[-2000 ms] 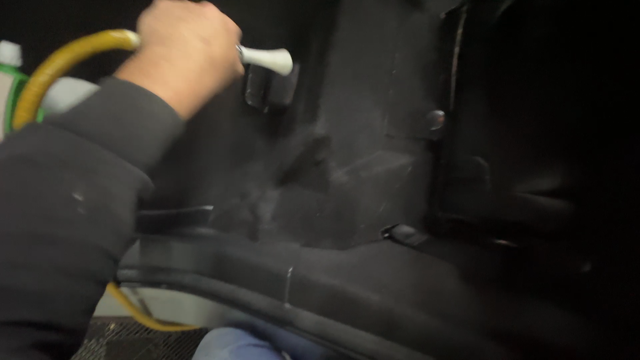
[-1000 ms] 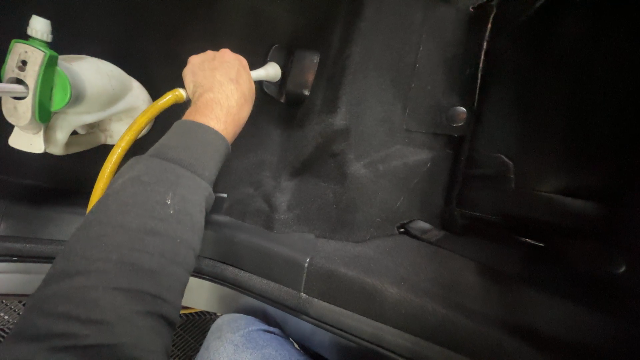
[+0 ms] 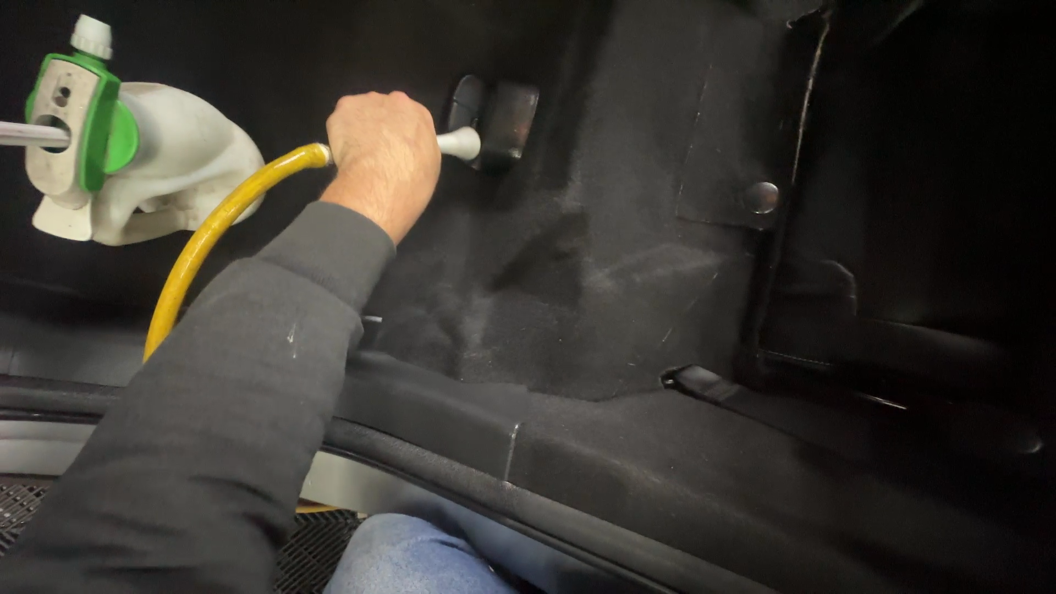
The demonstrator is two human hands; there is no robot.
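My left hand [image 3: 385, 157] is closed around a tool whose body is hidden in the fist. The tool's flared white nozzle [image 3: 460, 143] sticks out to the right, beside a dark pad or pedal [image 3: 507, 124] on the black carpet [image 3: 536, 272]. From the other side of the fist a yellow hose [image 3: 216, 227] curves down and passes behind the grey sleeve. Left of the hand stands or lies a white plastic container [image 3: 181, 148] with a green and pale head [image 3: 74, 124]; a metal rod [image 3: 29, 134] meets that head. My right hand is out of view.
The carpet looks like a vehicle's footwell. A black door sill seal [image 3: 495, 503] crosses below it. A round fastener [image 3: 761, 197] and a strap-like piece [image 3: 705, 384] are at the right. My jeans-clad knee [image 3: 412, 557] and a black grid mat [image 3: 318, 553] are at the bottom.
The nozzle was above the dark pad two seconds ago and is now at its left side. My left hand keeps its hold on the tool. The view has shifted, showing more of the white container.
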